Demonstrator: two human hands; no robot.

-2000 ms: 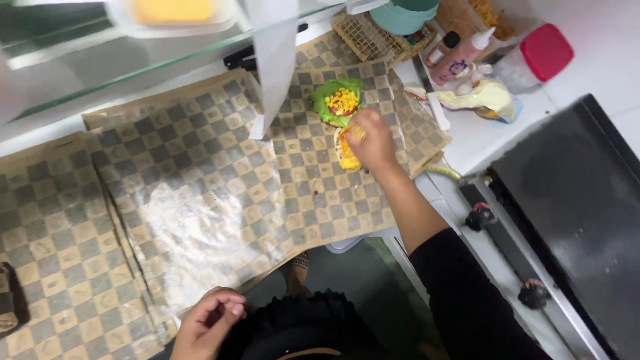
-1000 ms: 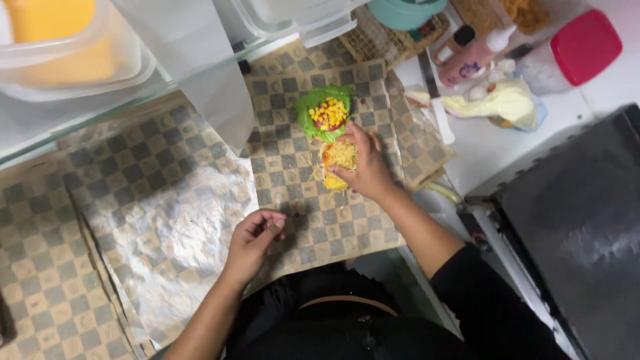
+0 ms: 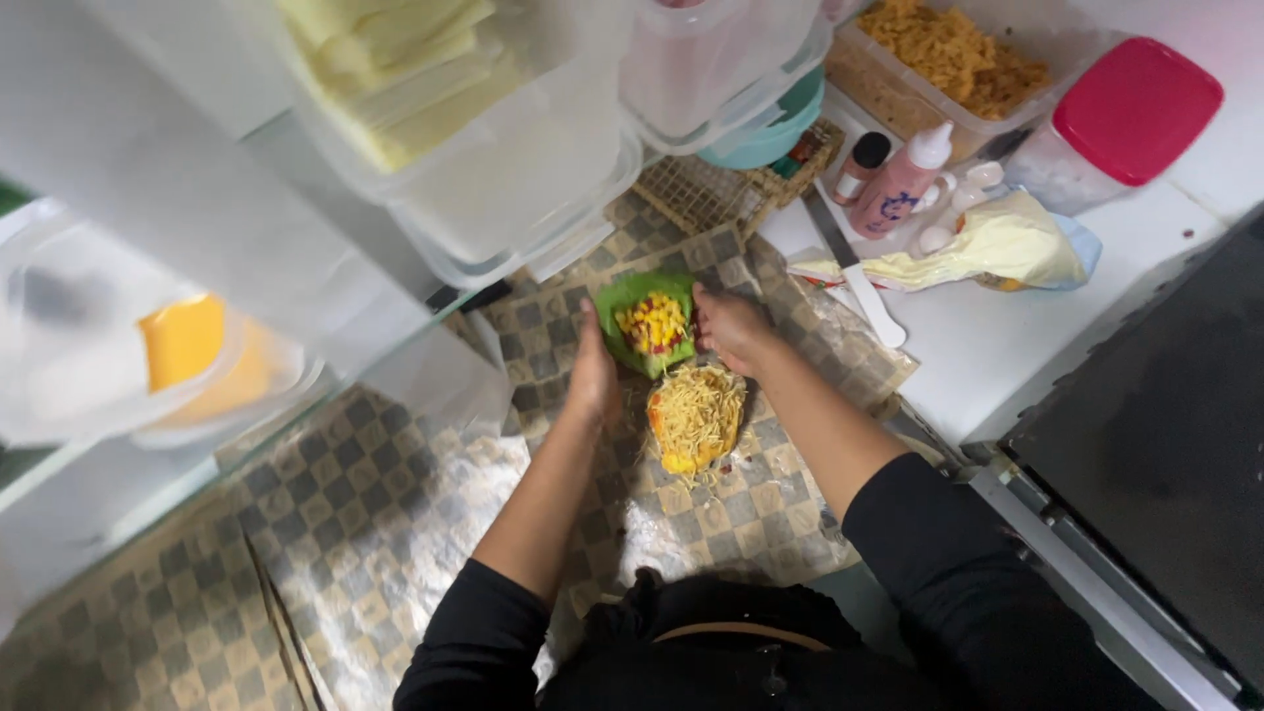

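Note:
A green lettuce leaf [image 3: 624, 346] topped with corn kernels [image 3: 654, 321] and reddish bits lies on checkered paper [image 3: 780, 513]. My left hand [image 3: 594, 370] is at the leaf's left edge, and my right hand [image 3: 729, 331] is at its right edge, fingers against it. They hold the leaf between them; what lies beneath it is hidden. Just below, nearer my body, a food portion heaped with thin shoestring potato sticks [image 3: 699, 420] sits on the paper, with yellow and orange showing at its edges. Neither hand touches that portion.
Clear plastic containers [image 3: 513, 197] on a glass shelf overhang the upper left. At the upper right are a wicker basket [image 3: 691, 193], a squeeze bottle [image 3: 894, 193], a white-handled knife [image 3: 874, 306], a pastry-type bag [image 3: 1022, 242] and a red-lidded container [image 3: 1136, 114]. A black griddle-like surface [image 3: 1145, 444] is at right.
My right hand has moved from the potato-topped portion up to the leaf's right edge. My left hand has come up from the lower left to the leaf's left edge. Potato sticks now cover the lower portion.

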